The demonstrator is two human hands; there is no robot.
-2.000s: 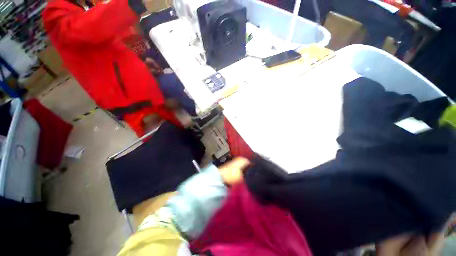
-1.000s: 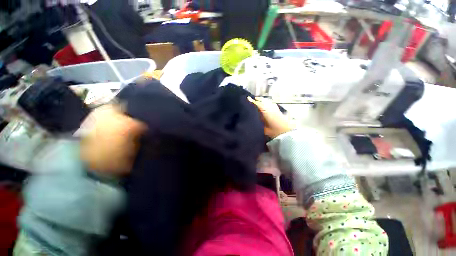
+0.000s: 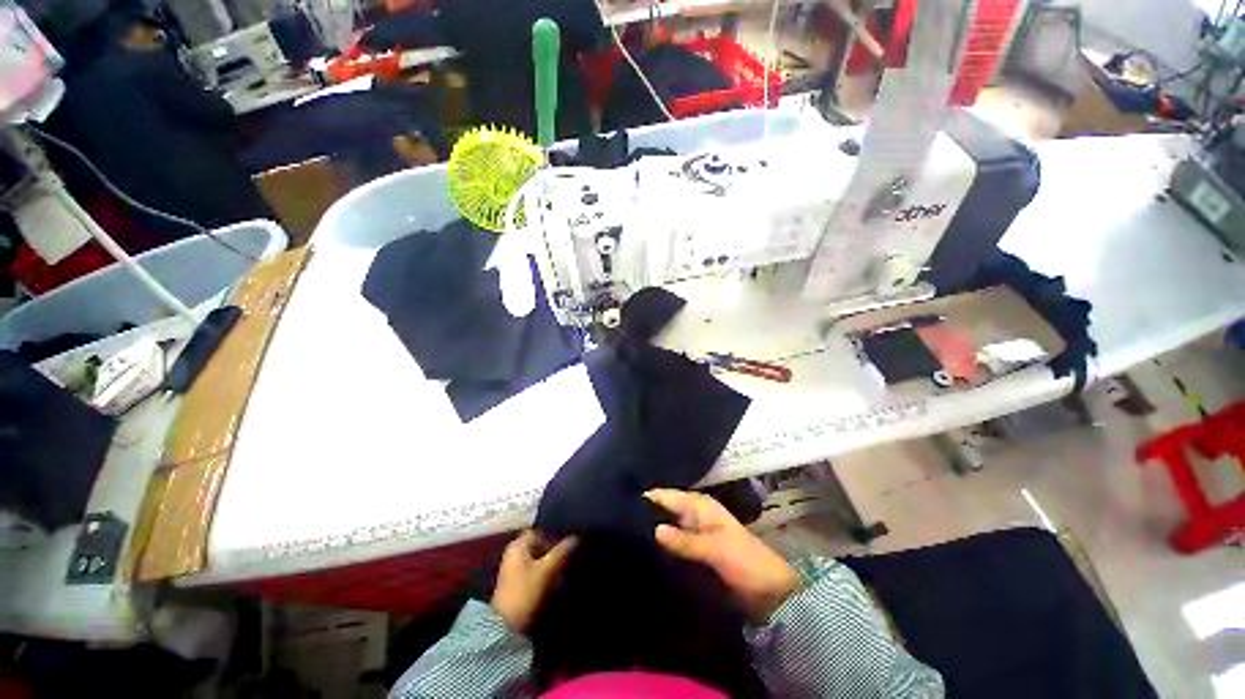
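A black cloth piece (image 3: 621,505) runs from near the needle area of the white sewing machine (image 3: 744,205) over the table's front edge to my lap. My left hand (image 3: 530,580) grips its left side just below the table edge. My right hand (image 3: 724,544) grips its right side, thumb and fingers on the cloth. Another dark cloth piece (image 3: 464,314) lies on the table left of the needle. Red-handled snips (image 3: 750,367) lie right of the cloth. The cloth hides the needle plate and parts of my fingers.
A lime-green fan (image 3: 493,176) and a green rod (image 3: 546,82) stand behind the machine head. A tool tray (image 3: 956,358) is at right. A brown cardboard strip (image 3: 225,410) runs along the left table edge, beside a black phone (image 3: 205,347). Blue-grey bins (image 3: 358,205) stand behind.
The view has turned from the left side to the machine. The bunched dark cloth is now spread between table and lap. Both hands have come together on it at the front edge.
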